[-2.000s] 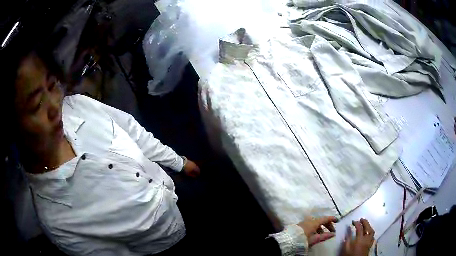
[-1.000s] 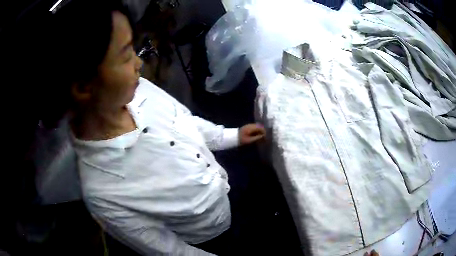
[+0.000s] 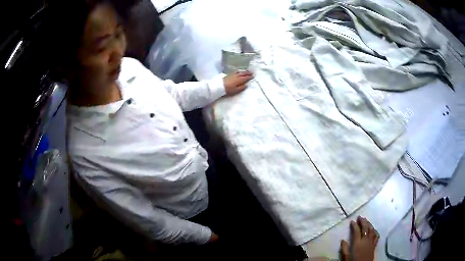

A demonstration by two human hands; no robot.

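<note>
A pale grey-green shirt jacket (image 3: 290, 148) lies flat, with its upright collar (image 3: 237, 61) at the far end and its hem towards me. A dark line runs down its front to the hem. A sleeve (image 3: 352, 97) is folded over the body on the right. My right hand (image 3: 361, 240) rests on the white table just below the hem, near the end of the dark line. Its fingers are slightly spread, and it holds nothing that I can see. It is cut off by the bottom edge. I cannot make out my left hand.
A person in a white buttoned shirt (image 3: 148, 132) stands left, one hand (image 3: 238, 81) at the collar. Crumpled pale garments (image 3: 377, 46) lie at the far right. Written paper (image 3: 438, 148), a tape-like ribbon and cords (image 3: 414, 204), and a dark lump (image 3: 443, 229) lie right. Clear plastic (image 3: 176, 43) is beyond.
The other person's hand has moved from beside the jacket up onto it near the collar. My left hand, seen at the hem two seconds ago, has left the view. The camera view has shifted.
</note>
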